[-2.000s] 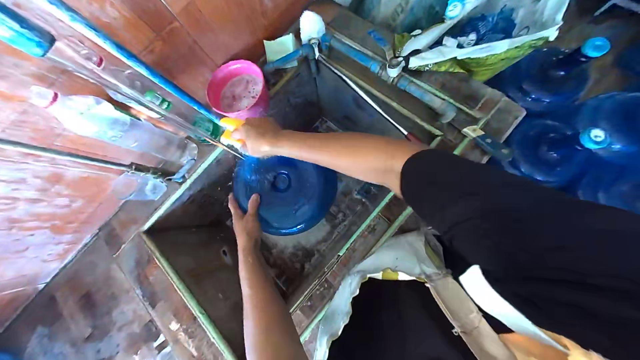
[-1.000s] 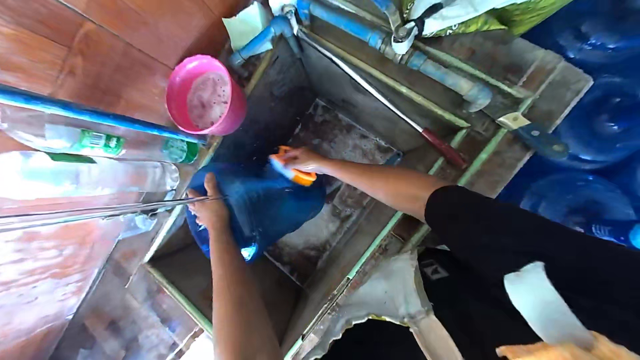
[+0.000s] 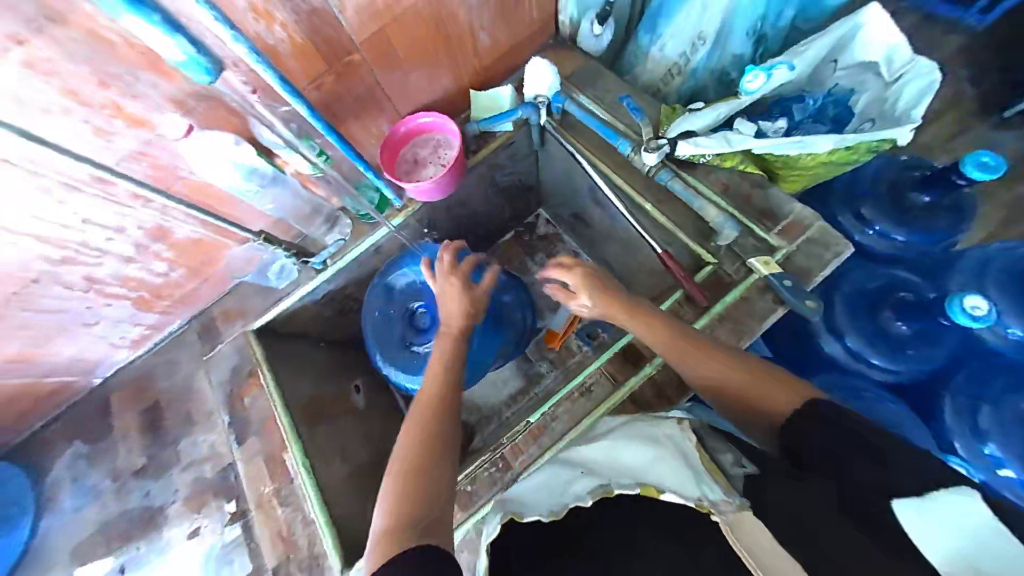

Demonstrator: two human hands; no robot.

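A large blue plastic water jug lies tilted in the tiled sink basin, its round base toward the left. Thin water falls on it from above. My left hand rests with spread fingers on the jug's upper side. To the right of the jug, my right hand hovers over the basin, fingers loosely curled, with no object visible in it. Just below that hand, an orange-handled brush lies on the basin floor, partly hidden.
A pink bucket of suds stands on the back ledge. Along the right ledge are blue pipes with a valve, a red-handled rod and a knife-like tool. Several blue jugs and an open sack stand at right.
The orange brush has left my right hand and lies in the basin. My left hand has moved from the jug's base end onto its side. The view has shifted.
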